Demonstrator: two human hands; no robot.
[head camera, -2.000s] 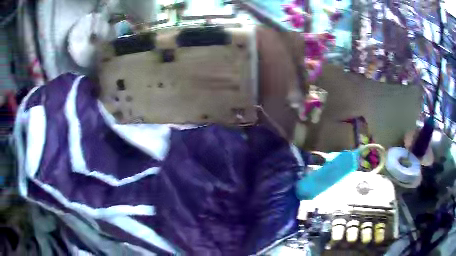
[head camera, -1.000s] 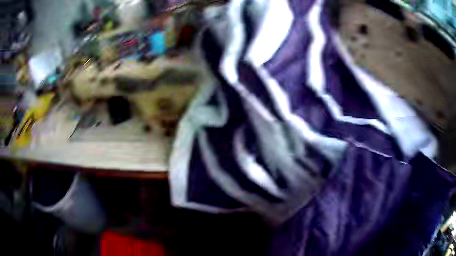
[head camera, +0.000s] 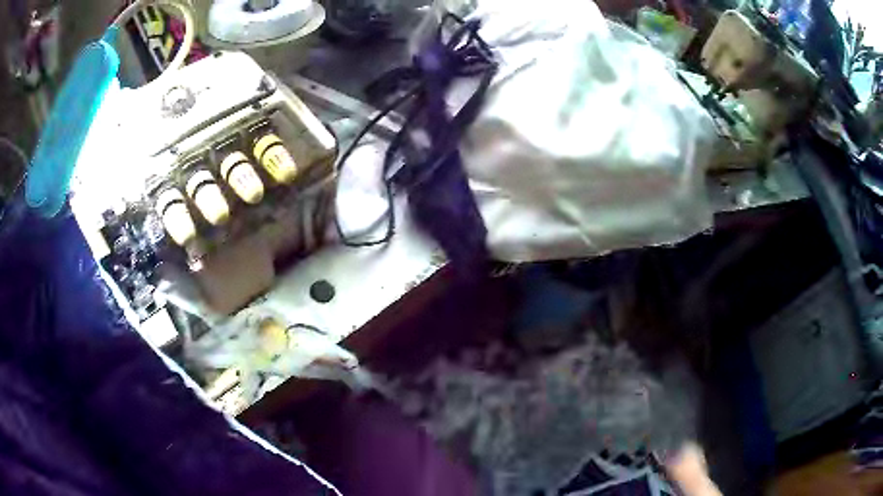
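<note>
The dark purple panel (head camera: 97, 378) fills the lower left, its thin white edge running diagonally beside the overlock machine (head camera: 242, 271). The panel's far side is cut off by the frame. White trimmed waste (head camera: 281, 349) hangs at the machine's front. A small, blurred, skin-coloured part, seemingly my right hand (head camera: 691, 471), shows at the bottom edge beside a dark piece with white edges (head camera: 610, 477). Its grip cannot be made out. My left hand is not in view.
The blue lamp (head camera: 73, 131) leans over the machine's left side. A white spool (head camera: 263, 19) stands behind. Black cables and a dark purple strip (head camera: 450, 199) lie by a large white cloth or bag (head camera: 591, 136). Greyish-white scraps (head camera: 552, 407) are heaped below the table. Another machine (head camera: 750, 58) stands far right.
The view has swung right from the left-hand table and bunched panel to the overlock machine and floor scraps. The probable right hand now shows at the bottom edge.
</note>
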